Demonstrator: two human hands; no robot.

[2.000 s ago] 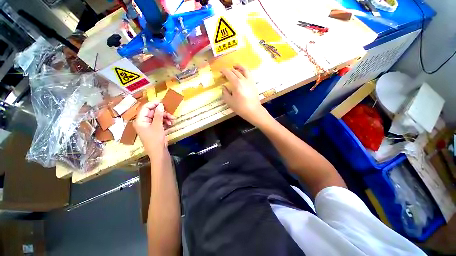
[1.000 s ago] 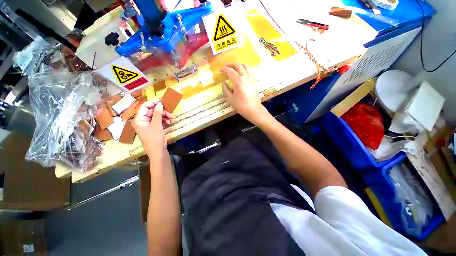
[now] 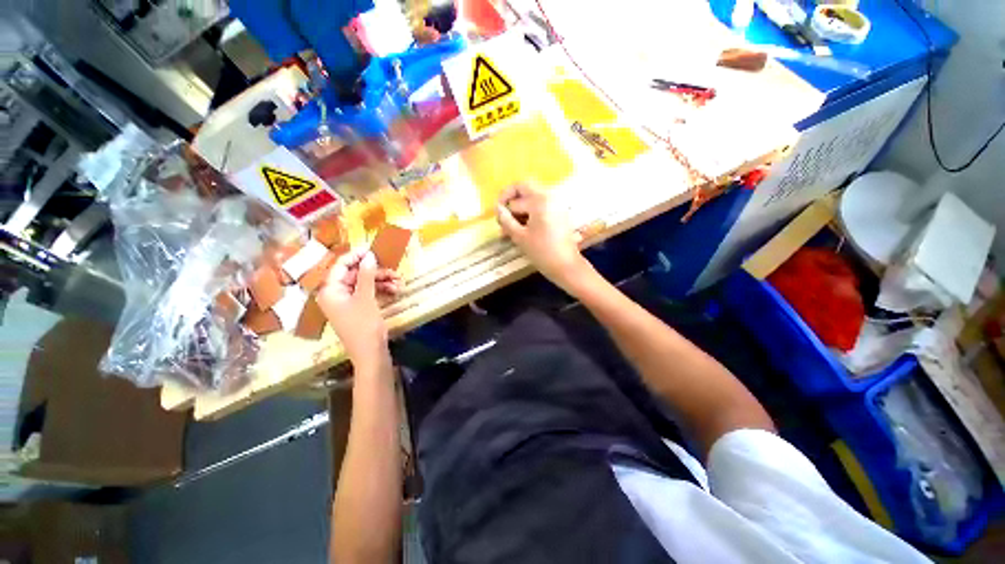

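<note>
My left hand (image 3: 358, 295) is at the table's front edge, its fingers on the lower corner of a brown leather piece (image 3: 391, 246). My right hand (image 3: 537, 229) is over the front edge of the table, right of the press, with its fingers curled; whether it holds something small cannot be told. Several loose leather pieces (image 3: 266, 286), brown and pale, lie left of my left hand. The blue press bracket (image 3: 375, 110) stands behind, with the yellow sheet (image 3: 518, 160) to its right.
A clear plastic bag (image 3: 182, 292) lies at the left. Warning signs (image 3: 485, 88) flank the press. Dark tweezers (image 3: 594, 140) and a red-handled tool (image 3: 683, 88) lie at the right. A tape roll (image 3: 840, 23) is on the blue surface. A blue bin (image 3: 788, 347) stands lower right.
The view has shifted slightly. My right hand has drawn back from the yellow sheet towards the table edge, and its fingers have curled. My left hand stays at the brown piece.
</note>
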